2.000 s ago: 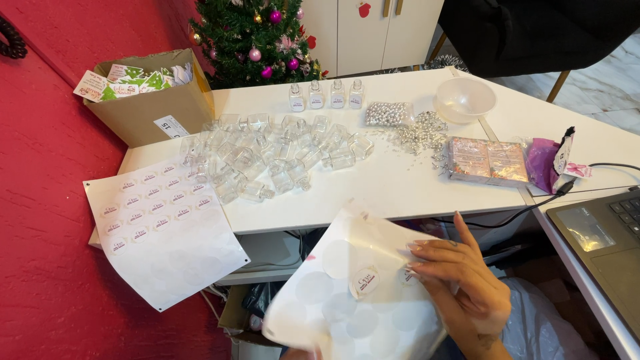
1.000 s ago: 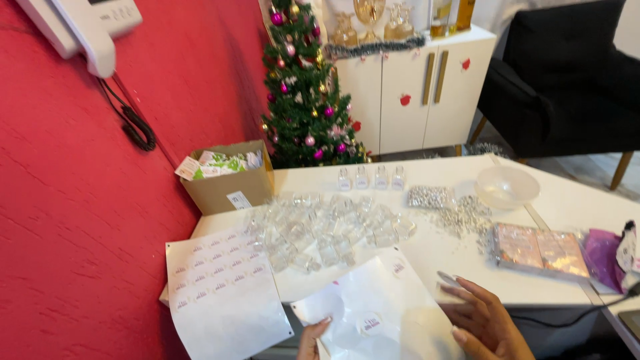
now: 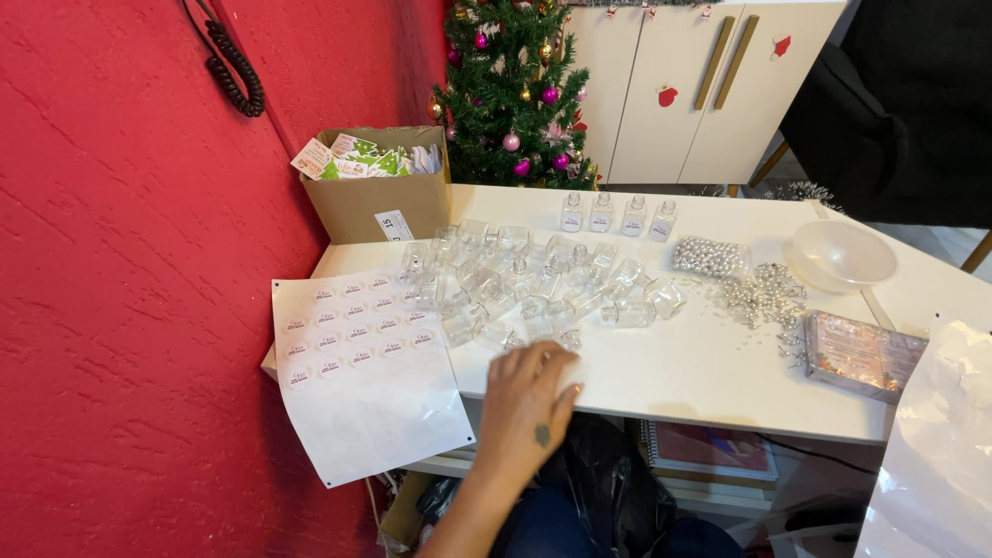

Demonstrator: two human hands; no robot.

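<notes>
My left hand (image 3: 527, 411) reaches over the front of the white table, palm down, its fingertips at the near edge of a pile of clear square bottles (image 3: 542, 287). A bottle partly shows just past the fingertips; whether they grip it is hidden. My right hand is out of view. At the right edge stands a white sticker sheet (image 3: 930, 449), partly cut off. Another sheet (image 3: 372, 418) with rows of round printed labels lies at the left, over the table edge. Several labelled bottles (image 3: 601, 213) stand upright in a row behind the pile.
A cardboard box (image 3: 380, 205) of printed tags stands back left. On the right are a bag of silver beads (image 3: 709, 256), loose silver pieces (image 3: 763, 298), a clear bowl (image 3: 843, 256) and a wrapped pack (image 3: 860, 353). A black bag (image 3: 604, 480) hangs below the front edge.
My left hand has let go of the sticker sheet and moved to the bottles. That sheet has shifted from the front middle to the right edge. My right hand has gone out of view.
</notes>
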